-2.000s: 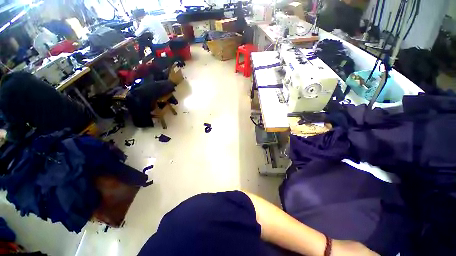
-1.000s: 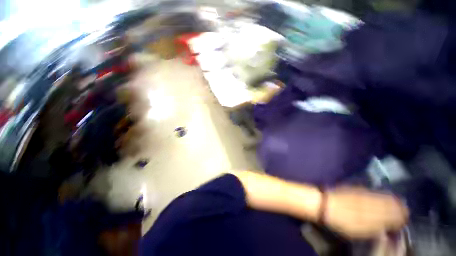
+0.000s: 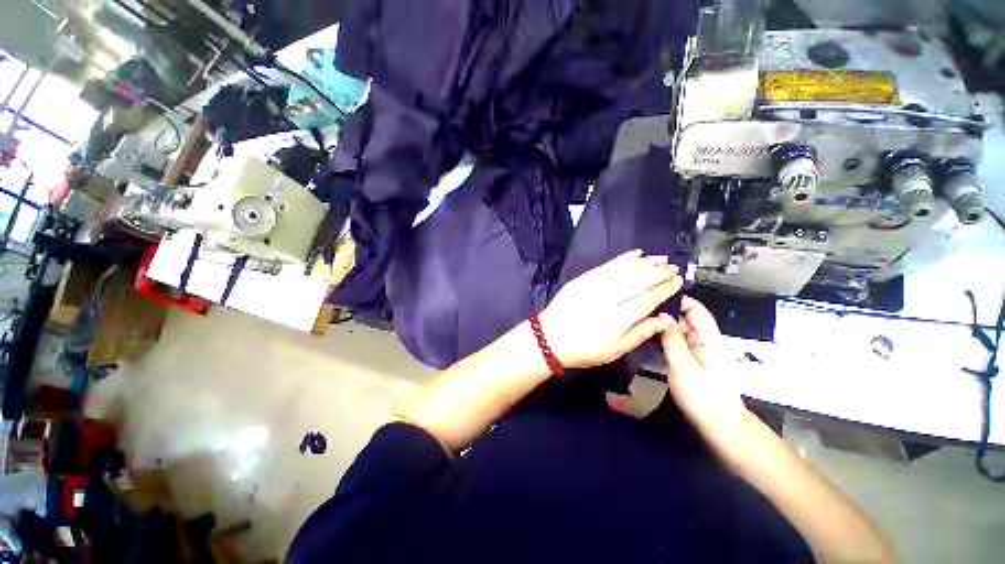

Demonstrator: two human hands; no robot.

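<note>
A dark purple garment panel (image 3: 626, 209) lies at the left front of the white-grey overlock machine (image 3: 722, 149), its edge by the presser foot area. My left hand (image 3: 612, 308), with a red bracelet at the wrist, lies flat on the panel with its fingertips near the needle area. My right hand (image 3: 692, 344) is just below the machine's front, its fingers pinching the panel's near edge close to my left fingertips. The exact needle contact is hidden. A large dark purple garment bundle (image 3: 441, 99) is heaped left of and behind the machine, parts hanging off the table.
A cream sewing machine (image 3: 256, 209) stands on a white table to the left, with a light blue bin (image 3: 320, 94) behind it. Narrow black strips (image 3: 981, 369) lie at the right end of the white machine table (image 3: 838, 353). A dark scrap (image 3: 313, 443) is on the floor.
The view has swung right from the aisle to the overlock machine. My right hand has come into clear view, and both hands are now together at the panel by the needle area.
</note>
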